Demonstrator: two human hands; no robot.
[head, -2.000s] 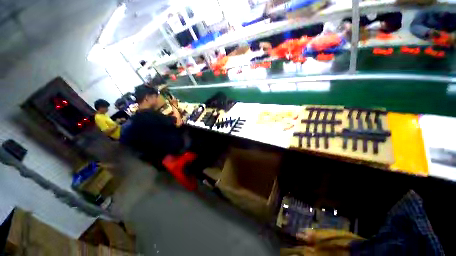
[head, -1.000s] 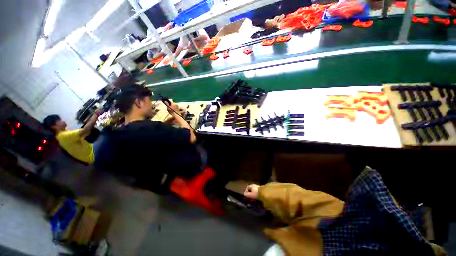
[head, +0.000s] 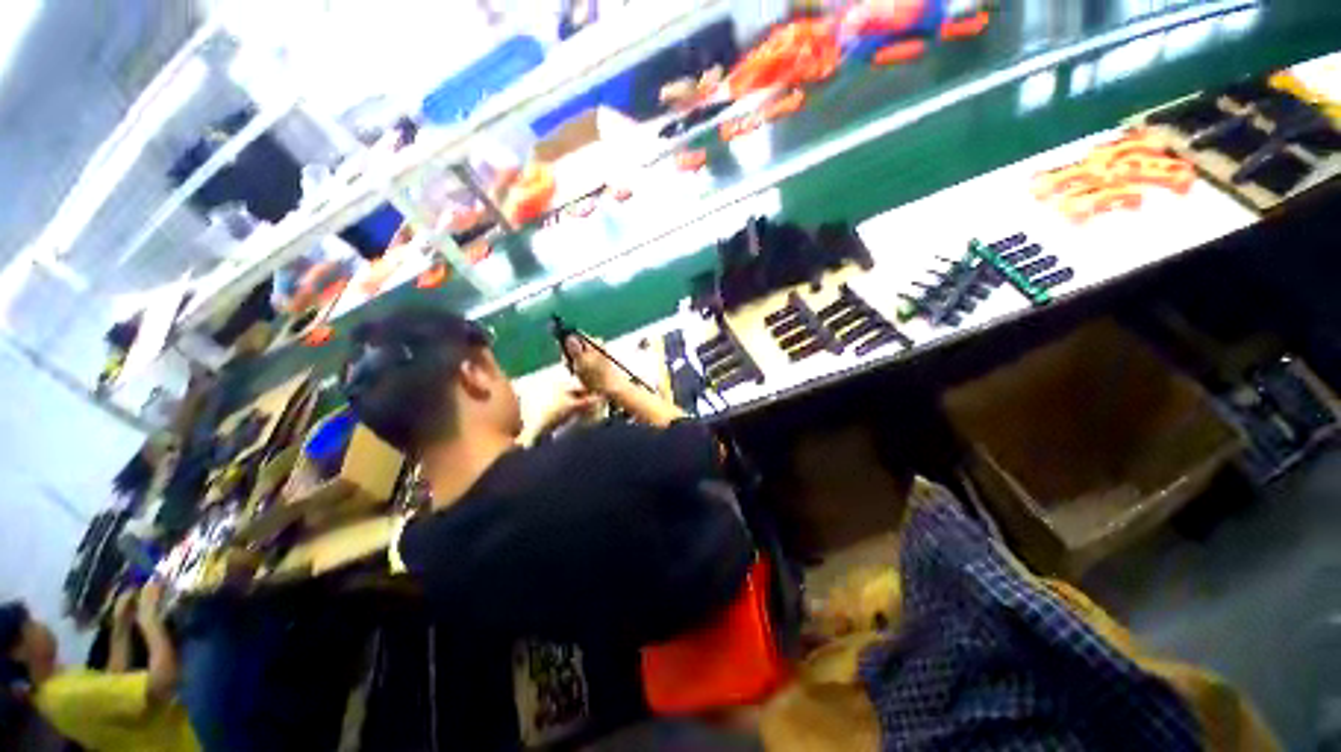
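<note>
Neither of my hands can be made out. A tan sleeve (head: 824, 720) and plaid cloth (head: 1015, 646) of my clothing fill the bottom edge. On the bench (head: 941, 206), comb-like black parts (head: 846, 323) lie in rows on a tan board. Beside them are spiky black parts (head: 956, 291) and dark bars with a green strip (head: 1030, 269). Pale orange parts (head: 1118, 176) lie farther right. More black parts (head: 1257, 132) lie on a board at the far right. A black heap (head: 780, 265) sits at the bench's back edge.
A person in black (head: 588, 514) sits close ahead at the bench on a red stool (head: 721, 654), holding a thin black tool (head: 566, 341). A person in yellow (head: 118, 705) is at lower left. An open cardboard box (head: 1088, 441) is under the bench. A green belt (head: 882, 162) runs behind it.
The view has swung and tilted, and the seated person and red stool appear larger and closer. The board of black parts has shifted to the upper right. The hand at the tan sleeve no longer shows clearly.
</note>
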